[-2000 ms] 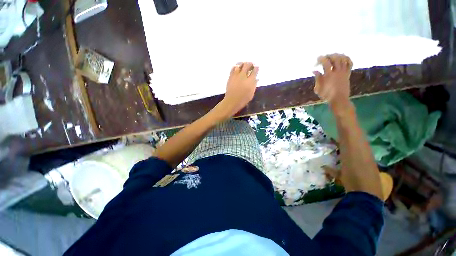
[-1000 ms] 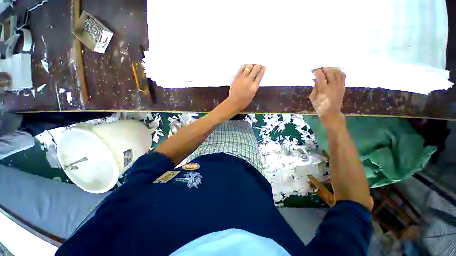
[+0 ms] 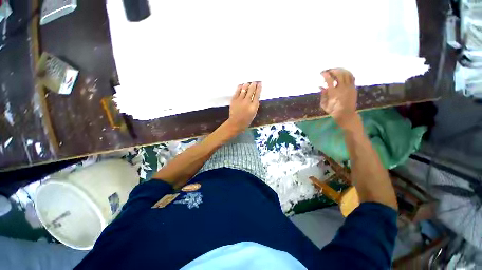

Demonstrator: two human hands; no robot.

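Observation:
The white fabric stack [image 3: 211, 58] lies on the dark table, with a ragged near edge. My left hand [image 3: 244, 107] rests palm down on its near edge, fingertips on the white top and fingers slightly spread. My right hand [image 3: 340, 96] is further right at the same edge, fingers curled and thumb near the fingertips. Its fingertips are blurred, and I cannot tell whether they hold something small. A black block [image 3: 137, 9] lies on the stack at the upper left.
On the table [image 3: 87, 118] at left are a small pin box [image 3: 59, 73], a wooden strip [image 3: 46, 113] and a yellow-handled bar [image 3: 112, 112]. Below are a cream bucket [image 3: 71, 211], green cloth [image 3: 388, 134] and a yellow-orange stool [image 3: 350, 201]. White bundles [image 3: 470, 47] are at far right.
The view has turned and shifted, so table and stack sit tilted and further left. The black block shows again. My right fingers are more curled than two seconds ago. My left hand stays at the edge.

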